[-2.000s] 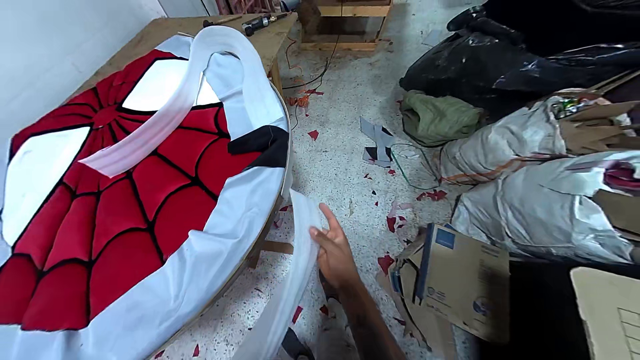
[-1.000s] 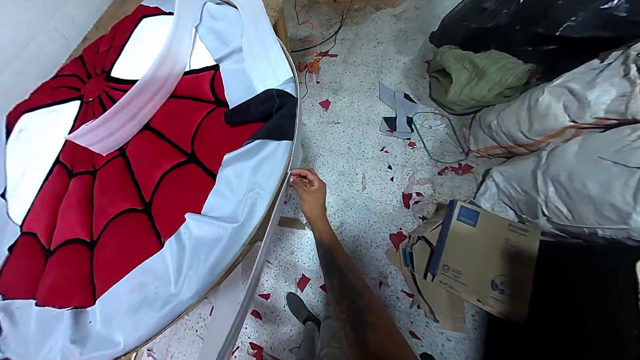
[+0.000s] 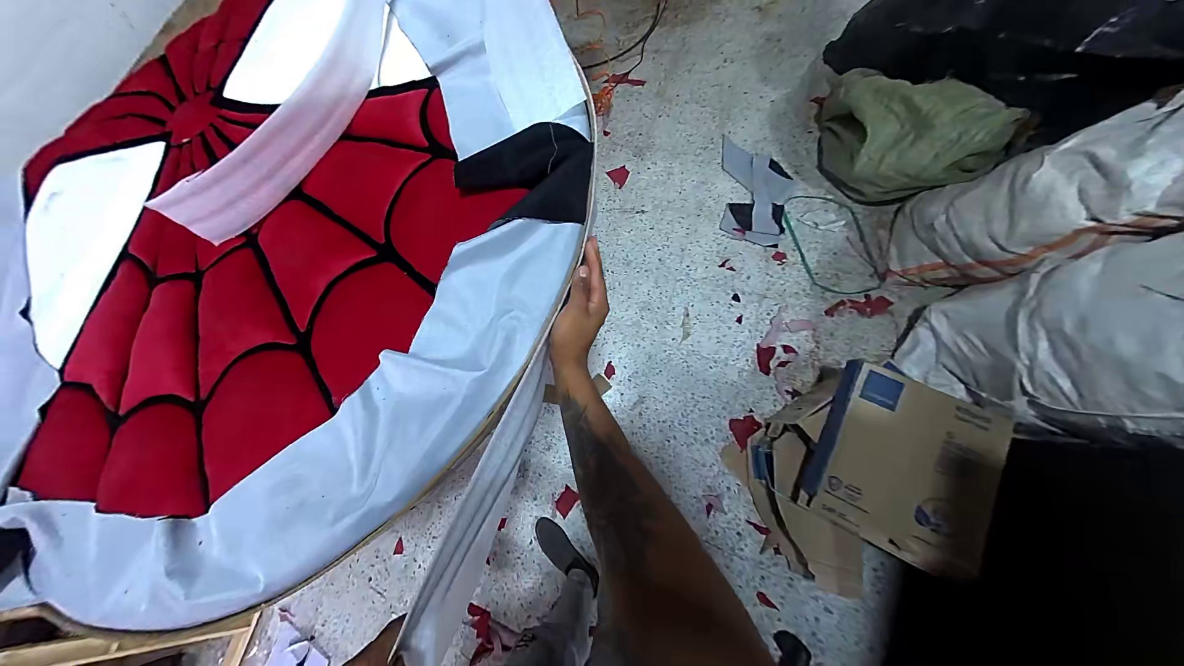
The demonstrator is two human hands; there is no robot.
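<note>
A large rounded panel carries padded red fabric (image 3: pixel 268 324) with black web lines and white eye shapes. Pale grey fabric (image 3: pixel 444 361) borders it, with a black fabric piece (image 3: pixel 541 171) near the right edge. My right hand (image 3: pixel 581 310) grips a long white fabric strip (image 3: pixel 490 481) at the panel's right rim, fingers pointing up along the edge. That strip hangs down to the bottom of the view, where a small part of my left hand or forearm (image 3: pixel 379 643) shows beside it; its fingers are hidden. Another pale strip (image 3: pixel 287 148) lies curved over the red fabric.
Red scraps (image 3: pixel 745 430) and grey fabric offcuts (image 3: pixel 763 194) litter the speckled floor. At the right are a cardboard box (image 3: pixel 911 462), stuffed white sacks (image 3: pixel 1064 314), a green cloth bundle (image 3: pixel 911 134) and black plastic (image 3: pixel 1008 37). Cables (image 3: pixel 638 46) lie near the panel's upper right.
My right hand has gone from holding the strip off the panel to the panel's rim, and now lies along it with the strip. The view has shifted closer to the rim.
</note>
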